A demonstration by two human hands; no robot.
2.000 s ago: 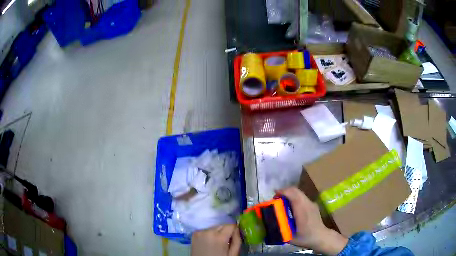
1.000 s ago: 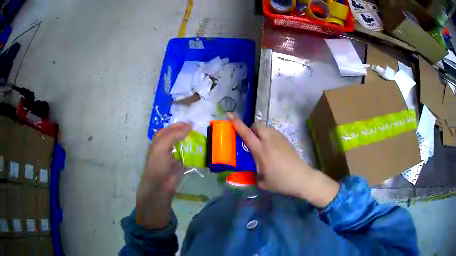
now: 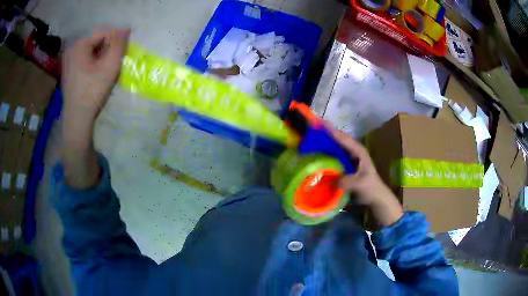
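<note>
My left hand [image 3: 92,66], bare and a little blurred, is closed on the free end of the packing tape [image 3: 197,92] at the upper left. The yellow-green strip with white letters is stretched taut to the tape gun [image 3: 318,139]. My right hand [image 3: 362,173] holds the orange and blue tape gun in front of my body, with the green roll and orange core facing up. A brown carton [image 3: 440,208] stands on the bench to the right, with a strip of the same tape across it. The strip in the air does not touch the carton.
A blue waste bin [image 3: 202,51] of crumpled white paper stands beyond the tape. A red tape basket [image 3: 393,30] sits at the bench's back. White papers [image 3: 424,81] and cardboard pads [image 3: 505,159] lie around the carton. Stacked cartons [image 3: 35,144] are at the far left.
My left hand has moved up and left, pulling out a long strip of tape. My right hand and the tape gun have moved right, and the gun has turned. The view has shifted.
</note>
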